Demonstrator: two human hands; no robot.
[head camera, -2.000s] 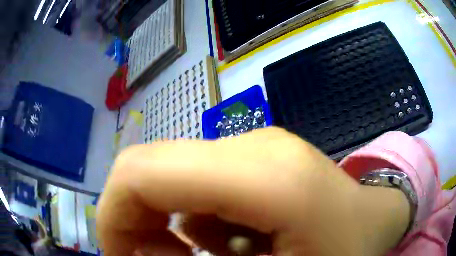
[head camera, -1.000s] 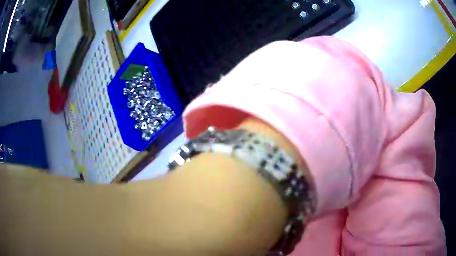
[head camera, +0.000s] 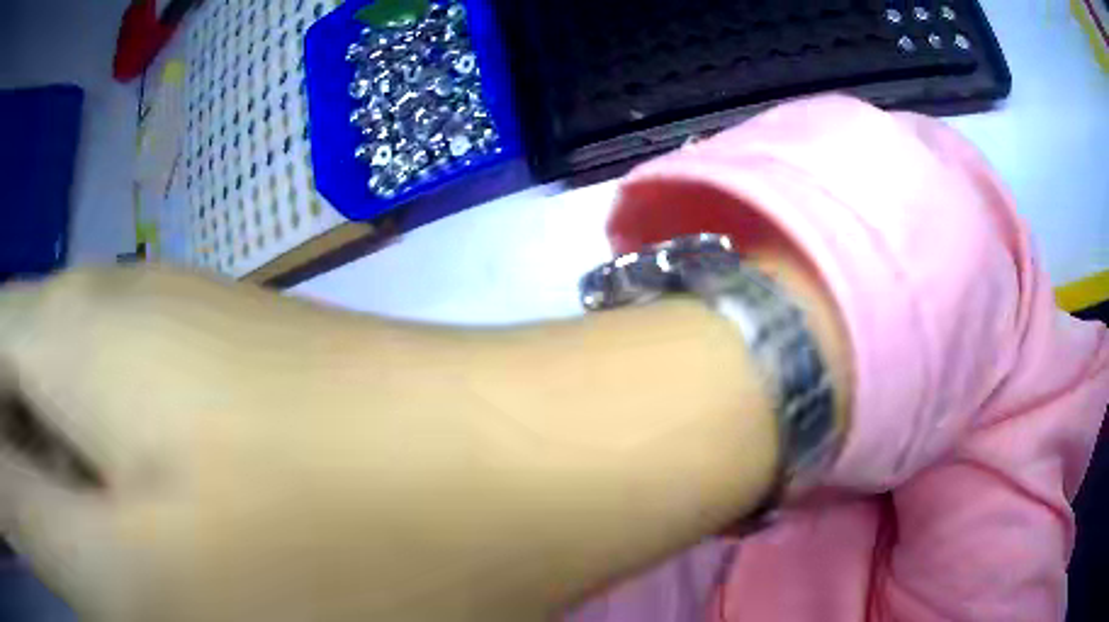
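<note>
My right hand is large, close and blurred at the left, reaching across from the right in a pink sleeve with a metal-band watch. Its fingertips are cut off by the left edge, so what it holds cannot be seen. My left hand is not in view. Beyond the forearm, a blue bin holds a heap of small shiny metal parts and a green card. The bin overlaps the right edge of a white slotted board, whose rows hold small parts.
A black pocket tray lies right of the bin, with several silver parts near its far right corner. A dark blue folder-like object is at the left. A red item and yellow tape are on the white table.
Since two seconds ago, my right hand has shifted left until its fingers left the picture. Since one second ago, the bin, board and tray appear higher and further right.
</note>
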